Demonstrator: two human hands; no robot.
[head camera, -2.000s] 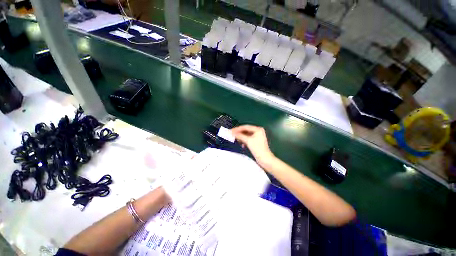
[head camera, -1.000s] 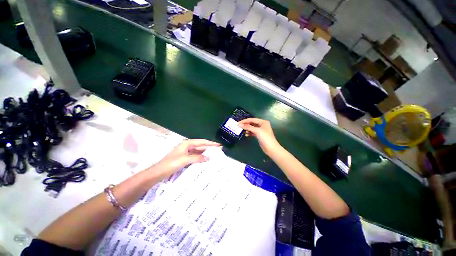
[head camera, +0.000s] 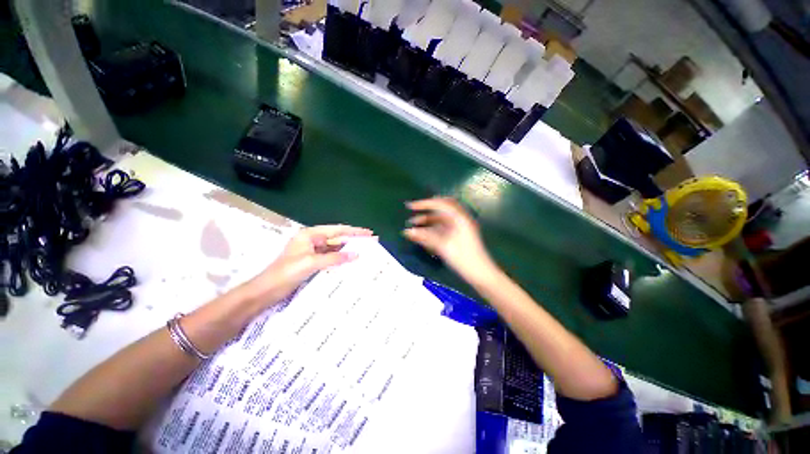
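A white label sheet (head camera: 329, 337) with rows of small dark print slopes up in front of me. My left hand (head camera: 311, 253) holds its upper corner between thumb and fingers. My right hand (head camera: 444, 232) is raised over the green conveyor belt (head camera: 355, 164), right of the sheet's top. Its fingers are apart, slightly blurred, with no label visible in them. A dark patch shows beneath it; I cannot tell if a box is there. A black box (head camera: 269, 144) lies on the belt to the left. Another black box (head camera: 607, 288) with a white label lies to the right.
Black cables (head camera: 53, 213) lie on the white bench at left, near a pale post (head camera: 67, 75). Blue and black printed packaging (head camera: 508, 377) lies right of the sheet. Open boxes (head camera: 435, 80) stand beyond the belt, with a yellow fan (head camera: 706, 215) farther right. Another person's arm (head camera: 766, 355) shows at right.
My right hand has left the box it was labelling, and the label is gone from its fingers. My left hand has come up to the sheet's top corner. The left box has shifted right.
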